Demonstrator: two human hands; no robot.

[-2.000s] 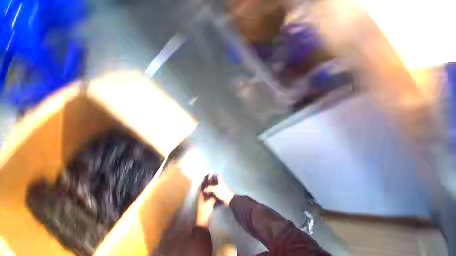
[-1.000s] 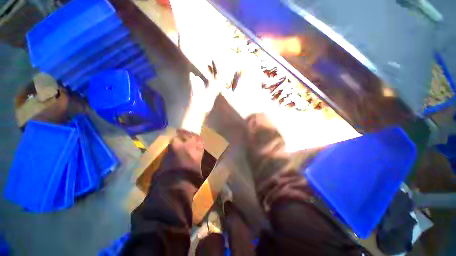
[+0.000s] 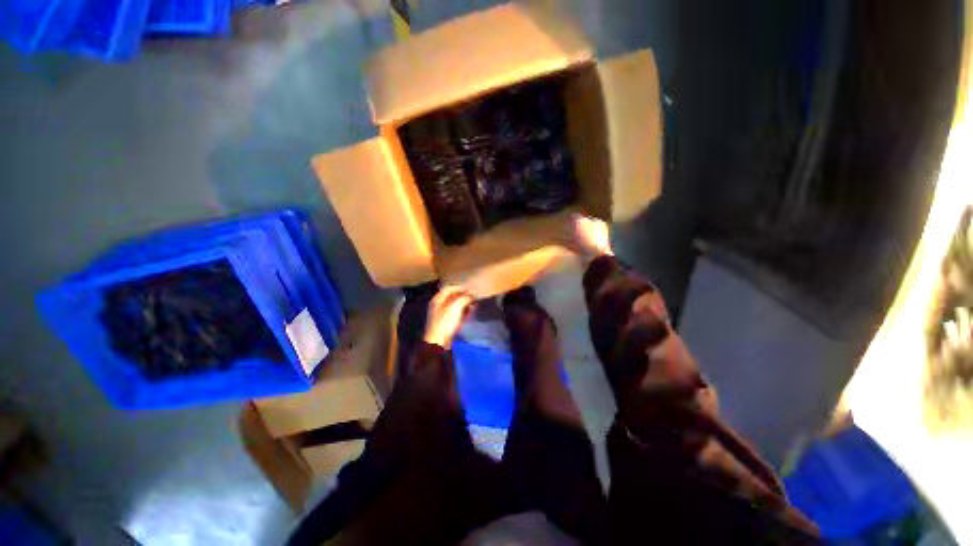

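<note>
An open tan carton (image 3: 480, 69) stands on the grey floor in front of me with its flaps spread. Dark glossy parts (image 3: 491, 160) fill much of its inside, in rows that are hard to make out. My left hand (image 3: 446, 315) is at the outer edge of the near flap, at its left end. My right hand (image 3: 590, 236) is at the near right corner of the carton, where the near flap meets the wall. Both hands look closed on the cardboard of the near side; finger detail is blurred.
A blue bin (image 3: 117, 389) holding black parts stands at the left, with a white label (image 3: 306, 341) on it. A smaller tan carton (image 3: 320, 411) is beside it. Blue trays (image 3: 101, 27) lie at the upper left. A brightly lit table (image 3: 907, 352) is at the right edge.
The view has swung from the bright table to the floor carton. My hands, over the table one second ago, are now at the carton's near flap.
</note>
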